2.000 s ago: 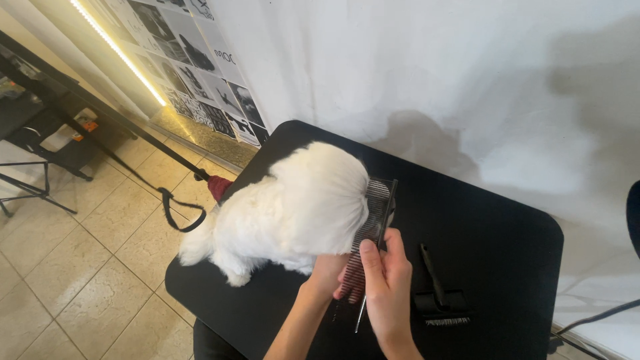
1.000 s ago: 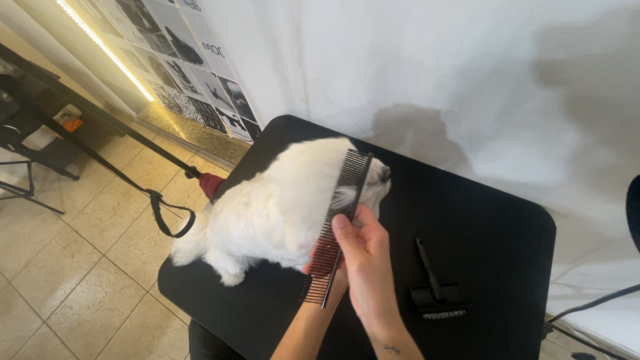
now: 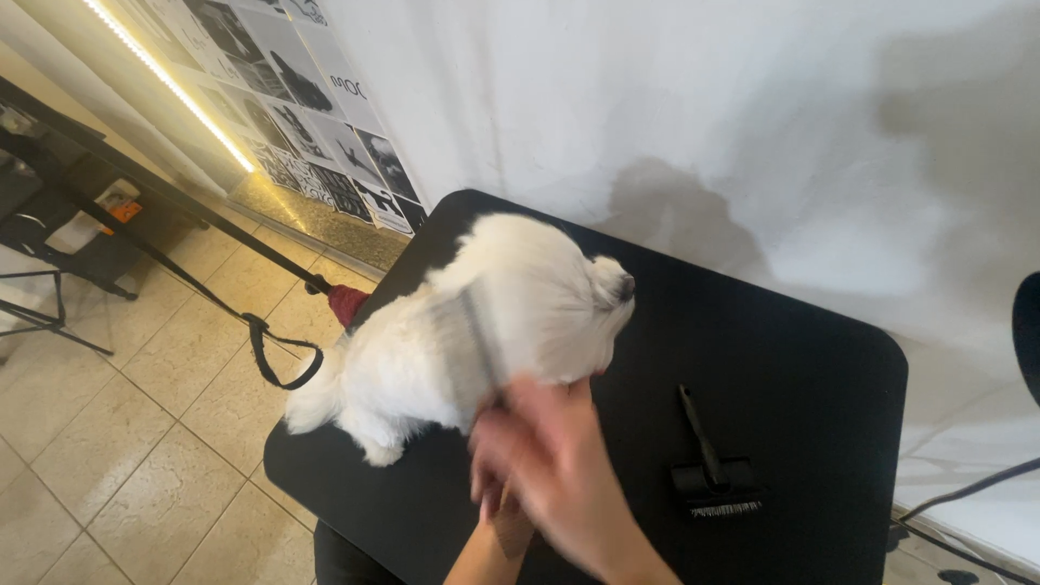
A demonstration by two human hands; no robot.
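A white long-haired dog (image 3: 406,349) is on a black grooming table (image 3: 788,349), its nose toward the right. My right hand (image 3: 544,455), blurred by motion, holds a metal grooming comb (image 3: 479,333), also blurred, over the side of the dog's neck and shoulder. Under the dog's chin is my left hand (image 3: 496,500), mostly hidden behind my right hand and wrist; its fingers barely show. A black slicker brush (image 3: 715,475) lies on the table to the right of my hands, bristles toward the near edge.
A black grooming arm (image 3: 244,240) with a red wrap (image 3: 347,305) rises at the table's left edge, and a strap loop (image 3: 280,370) hangs by the dog's tail. Behind the table stands a white wall (image 3: 569,97). Cables (image 3: 959,496) run at the lower right.
The comb in my right hand has moved left, from beside the dog's face to its neck and shoulder. The muzzle, covered by comb and hand two seconds ago, now shows.
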